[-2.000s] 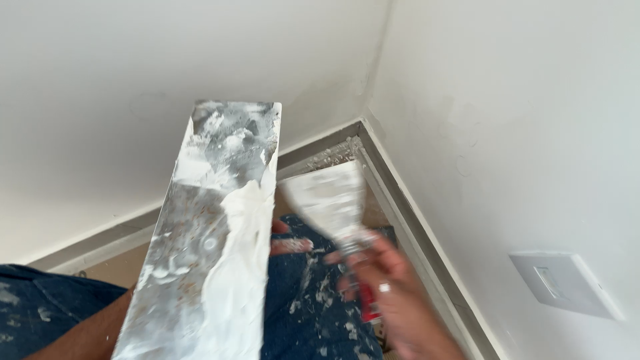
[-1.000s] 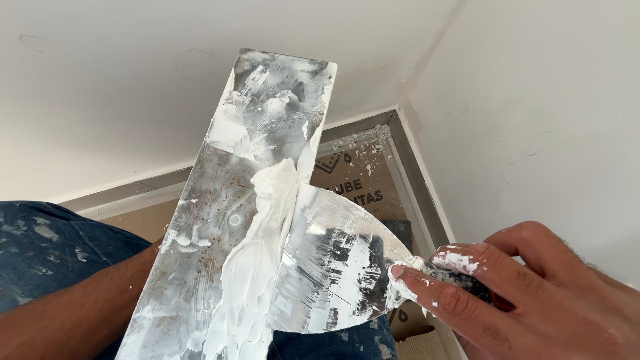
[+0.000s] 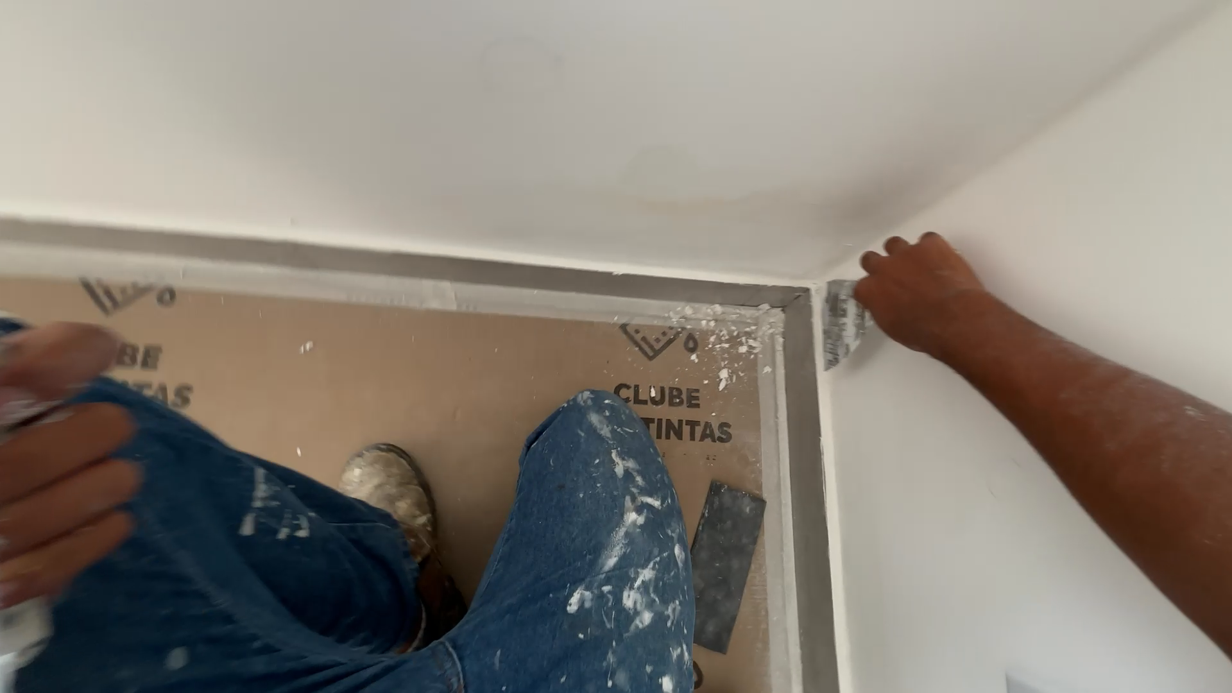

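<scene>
At the right, my right hand is closed around a putty knife, its handle hidden by the fingers. The knife's smeared metal blade lies against the right wall just above the baseboard, beside the room's corner. My left hand is at the left edge, blurred and partly cut off, with its fingers curled around something mostly out of view. A bit of a white-smeared object shows below those fingers; whether it is the wide blade seen earlier cannot be told.
Printed brown cardboard covers the floor, taped along the grey baseboard. White flakes lie in the corner. A dark flat rectangular piece rests beside my paint-spattered jeans knee. A stained boot stands between my legs.
My right hand has moved the putty knife from the wide putty-laden blade to the wall by the corner. The wide blade has left the middle of the view.
</scene>
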